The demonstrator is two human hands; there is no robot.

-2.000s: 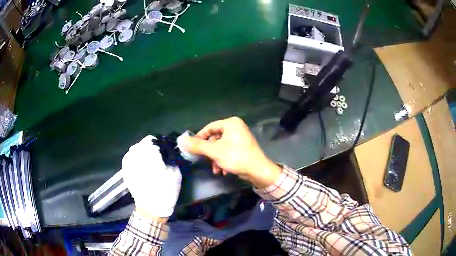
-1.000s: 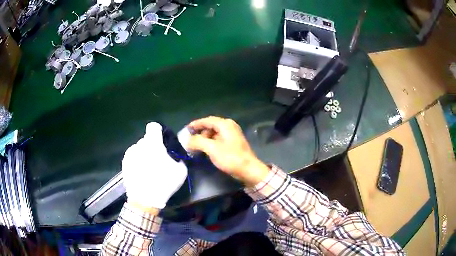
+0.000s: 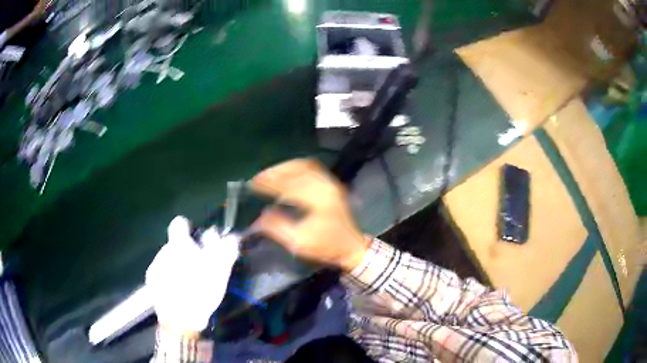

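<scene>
The frame is blurred. My left hand [image 3: 190,280], in a white glove, is closed around a slim white tubular unit [image 3: 124,315], whose far end sticks out to the lower left. My bare right hand [image 3: 308,213] is just right of the glove, thumb and fingers curled towards the unit's near end. A small pale strip [image 3: 233,202] stands upright between the hands; what it joins is hidden. A blue wire [image 3: 245,294] hangs below the glove. Whether my right fingers pinch anything is too blurred to tell.
Grey discs with white leads [image 3: 106,78] lie heaped upper left. A screw feeder [image 3: 358,71], black electric screwdriver [image 3: 376,124] and small rings [image 3: 409,138] are beyond my right hand. A phone [image 3: 513,204] lies on cardboard [image 3: 475,227]. Waiting units [image 3: 14,322] are lower left. Another person's hand [image 3: 41,8] shows top left.
The view has turned right, so the bench things sit further left. The unit in my left hand has rolled, showing a white face. The pale piece at my right fingertips now appears as an upright strip.
</scene>
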